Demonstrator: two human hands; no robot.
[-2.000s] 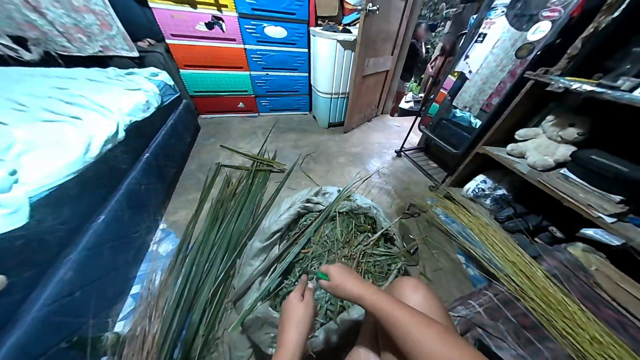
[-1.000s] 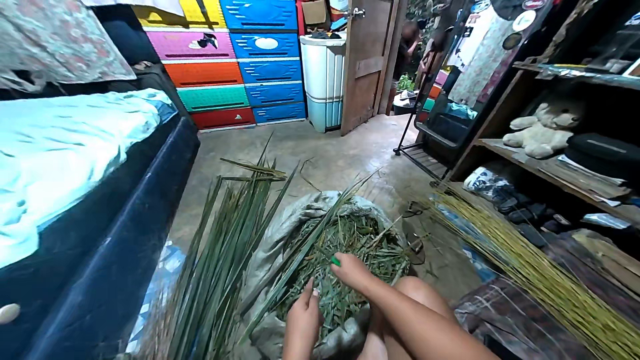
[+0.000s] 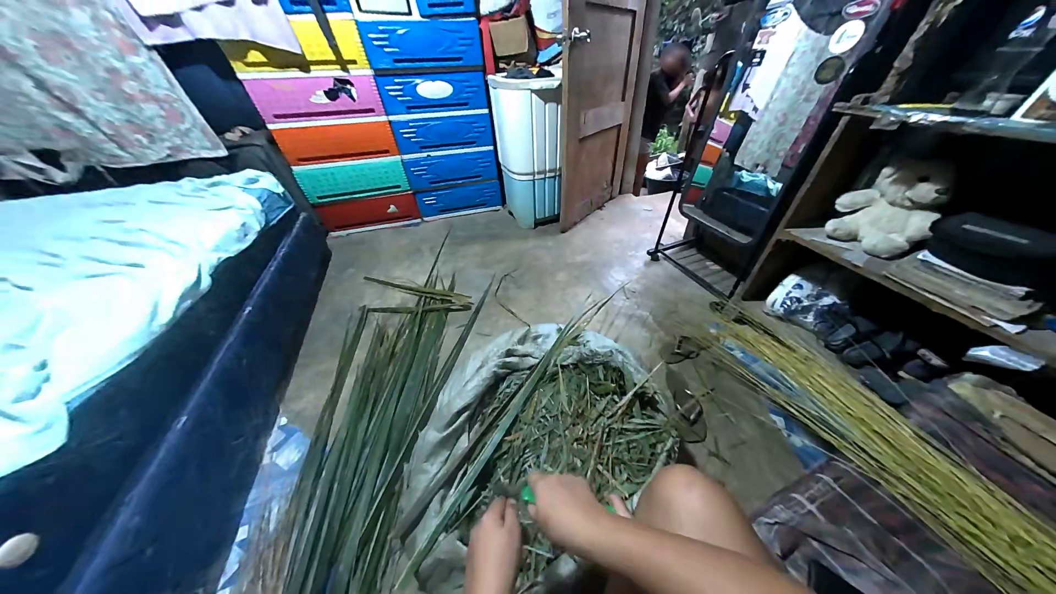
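Observation:
A pale woven sack (image 3: 445, 412), its mouth rolled back, stands between my knees, full of green and brown leaf scraps (image 3: 586, 412). Over its near part, my left hand (image 3: 495, 536) pinches a narrow green palm leaf (image 3: 487, 454). Close to its right, my right hand (image 3: 569, 511) is closed around a small tool with a green handle (image 3: 528, 494); its blade is hard to make out. Long green palm leaves (image 3: 379, 412) lie in a heap left of the sack. A bundle of thin yellow-green leaf midribs (image 3: 874, 421) lies at the right.
A bed with a dark blue side (image 3: 206, 346) runs along the left. Coloured plastic drawers (image 3: 445, 91) and a wooden door (image 3: 598, 115) stand behind. At the right are a black metal rack (image 3: 685, 223) and a wooden shelf with a teddy bear (image 3: 895, 206). A person (image 3: 667, 91) is beyond the doorway.
My two hands were farther apart one second ago and are now close together over the sack. The leaf heap and the midrib bundle look unchanged.

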